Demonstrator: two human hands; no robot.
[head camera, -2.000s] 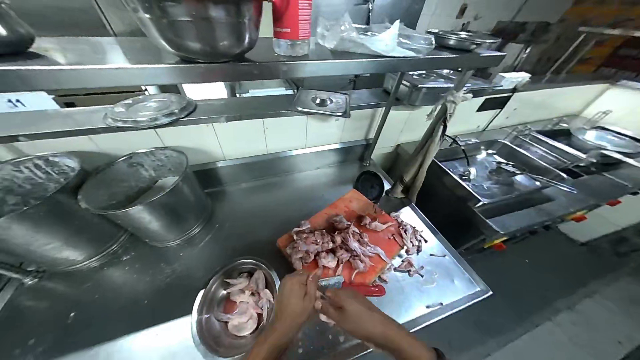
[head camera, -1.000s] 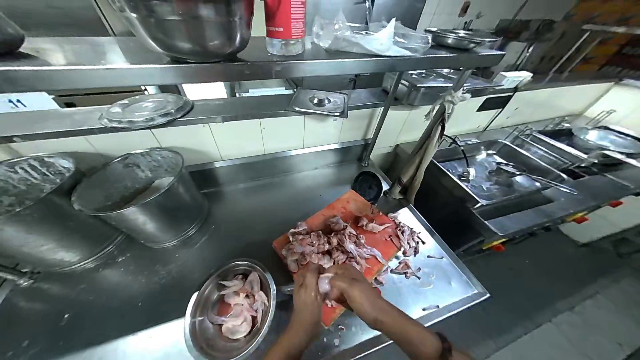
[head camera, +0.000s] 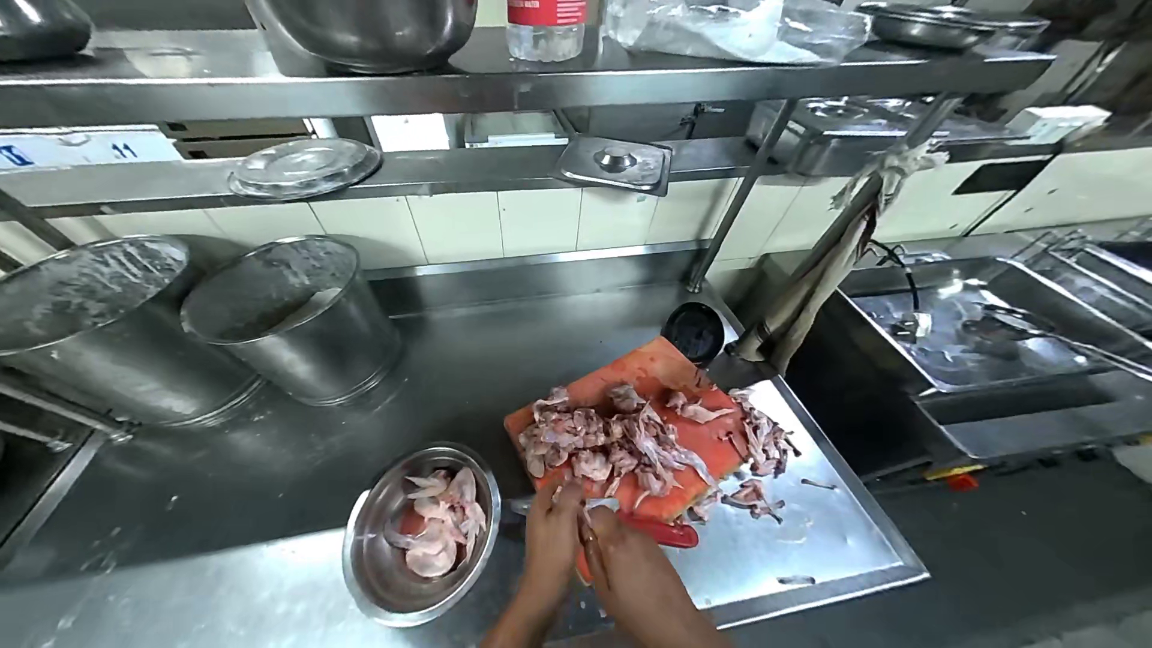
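My left hand (head camera: 554, 531) and my right hand (head camera: 621, 549) meet at the near edge of an orange cutting board (head camera: 643, 364). Between their fingers is a small piece of raw meat (head camera: 587, 522), mostly hidden. A knife with a red handle (head camera: 664, 531) lies on the board just beyond my right hand, its blade partly covered. A heap of raw meat and bone pieces (head camera: 621, 441) covers the middle of the board, and more scraps (head camera: 765, 436) lie off its right side. Left of my left hand, a steel bowl (head camera: 360, 576) holds pale raw meat pieces (head camera: 436, 531).
Two tall steel pots (head camera: 301, 333) stand at the left. A small round black container (head camera: 693, 333) sits behind the board. Steel shelves (head camera: 504, 90) with a bottle (head camera: 546, 27) and lids run above the counter. A cloth (head camera: 819, 270) hangs from the shelf post; a sink (head camera: 981, 324) is at the right.
My hands have drawn back toward the board's near edge since one second ago, and the red knife handle, covered then, shows again.
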